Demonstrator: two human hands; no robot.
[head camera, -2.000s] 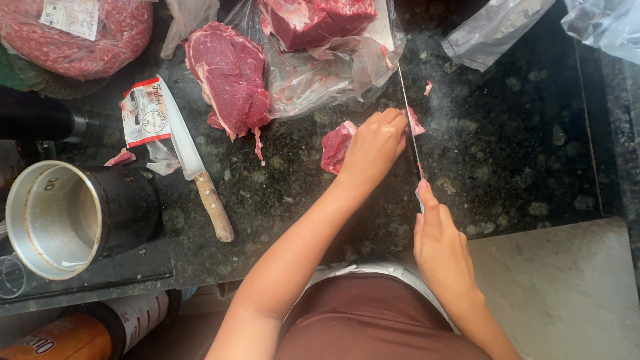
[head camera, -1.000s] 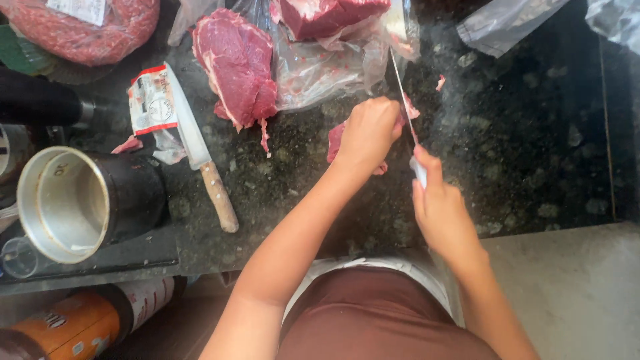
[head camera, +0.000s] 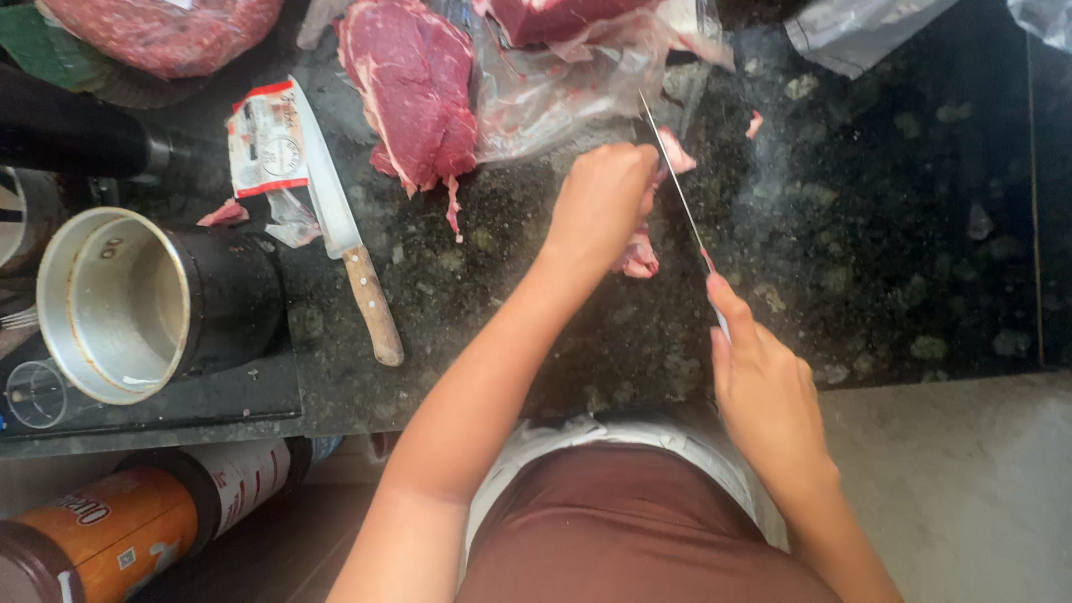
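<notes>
My right hand (head camera: 758, 368) grips the pale handle of a kitchen knife, whose thin blade (head camera: 677, 180) points up and away beside my left hand. With its fingers closed, my left hand (head camera: 605, 205) presses on a small piece of raw meat (head camera: 640, 255), mostly hidden beneath it. A pale scrap of fat and meat (head camera: 677, 152) lies just right of the blade. Farther off, a large raw steak (head camera: 419, 92) rests on the dark stone counter, touching a clear plastic bag (head camera: 553, 105). Another chunk of red meat (head camera: 561, 18) sits on that bag.
A wooden-handled knife (head camera: 374, 306) lies left, against a printed plastic label (head camera: 270, 142). Beyond stand a metal pot (head camera: 117, 306) and a clear cup (head camera: 37, 394). Bagged ground meat (head camera: 167, 33) is at upper left, plastic bags (head camera: 863, 33) at upper right. An orange container (head camera: 113, 515) is below the counter.
The knife in my right hand has tilted, its tip now pointing more to the left. My left hand stays over the small piece of meat, which shows less than two seconds ago.
</notes>
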